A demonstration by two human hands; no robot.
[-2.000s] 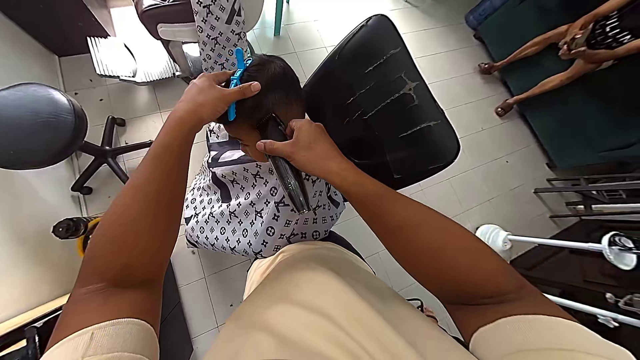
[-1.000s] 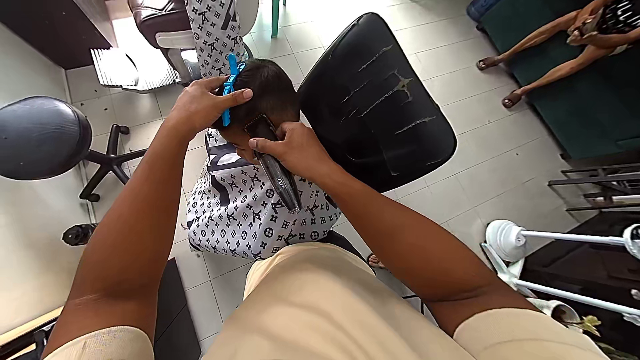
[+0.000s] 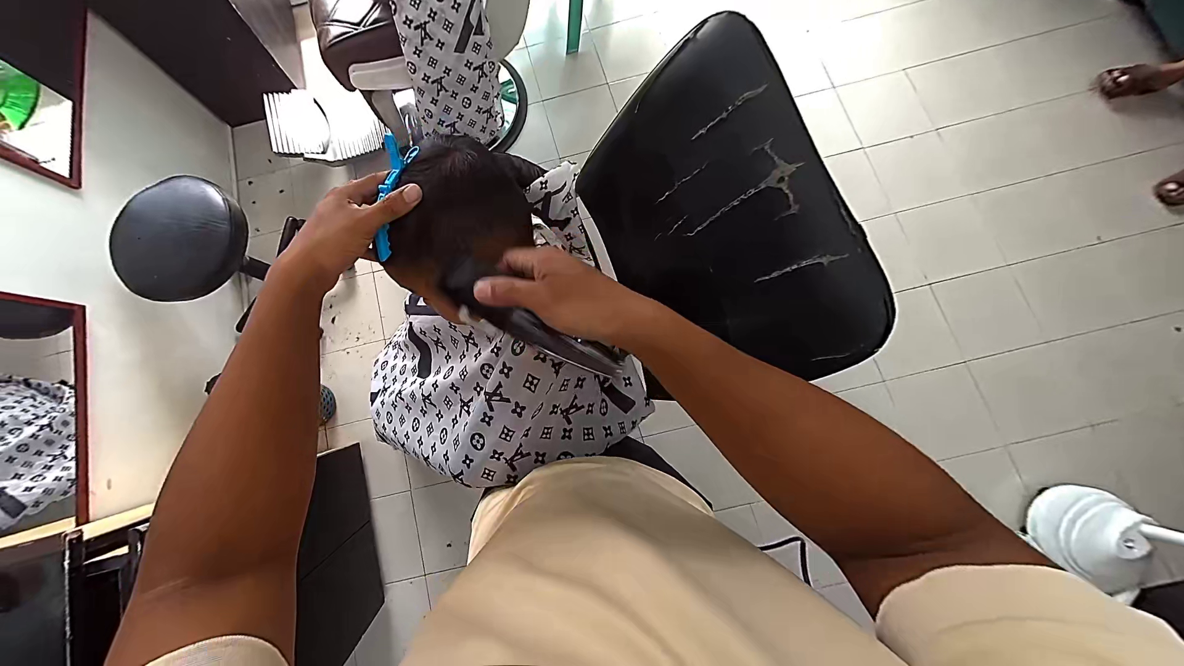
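A seated person with short dark hair [image 3: 467, 199] wears a white barber's cape [image 3: 499, 398] with a black pattern. My left hand [image 3: 351, 222] rests at the far left of the head, its thumb and fingers about a blue comb-like piece [image 3: 386, 217], which lies against the hair. Low on the side of the head, my right hand [image 3: 555, 291] grips a dark electric hair clipper [image 3: 546, 338]. The clipper's front end is beside the ear area, and its body slants down to the right over the cape. Motion blurs the right fingers and the clipper's front.
A torn black chair backrest [image 3: 740, 213] stands close to the right of the head. At left are a round black stool [image 3: 178, 238] and wall mirrors. Behind is another salon chair [image 3: 356, 42]. A white jointed lamp [image 3: 1087, 536] is at lower right, and a person's feet [image 3: 1133, 81] show at far right.
The view has turned, bringing mirrors in at left. My right hand and the clipper have shifted against the head, and the clipper lies more slanted. My left hand stays at the blue piece.
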